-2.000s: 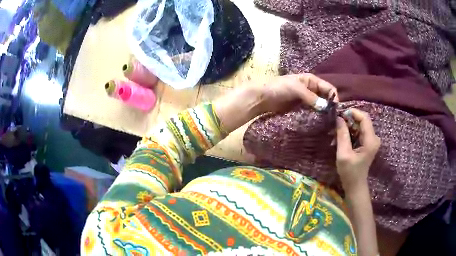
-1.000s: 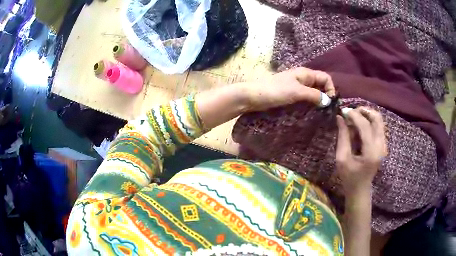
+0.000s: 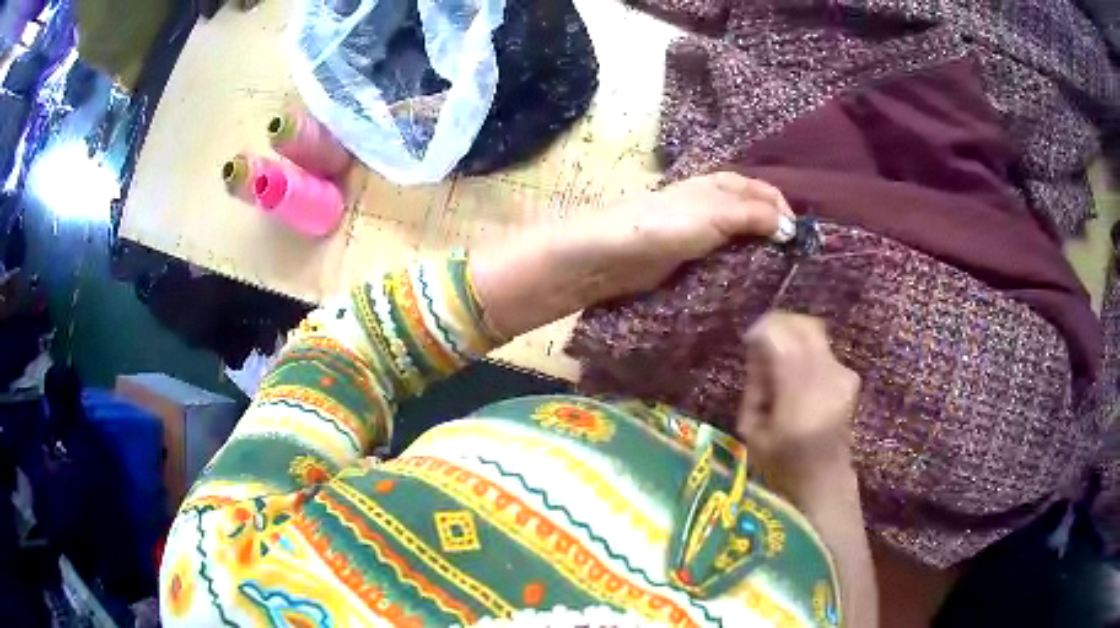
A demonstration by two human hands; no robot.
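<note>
A purple-brown tweed coat [image 3: 970,368] with a smooth maroon lining [image 3: 909,178] lies across the right of the view. My left hand [image 3: 651,245] grips the coat edge, its white-covered fingertip beside a small dark button or fastener [image 3: 805,236]. My right hand [image 3: 798,386] is blurred, below and nearer to me than the button, with its fingers closed together. A pale thread [image 3: 782,290] runs from the button towards my right fingertips. A needle cannot be made out.
A translucent plastic bag [image 3: 461,117] sits beside a black bundle [image 3: 540,86] at the table's far side. Three pink thread cones [image 3: 301,202] are grouped at the left of the pale table [image 3: 184,227]. A cardboard box [image 3: 184,411] is beyond the table's left edge.
My right hand has moved away from the button towards my body, and thread now shows between them. My left hand stays at the coat edge. The view has shifted slightly.
</note>
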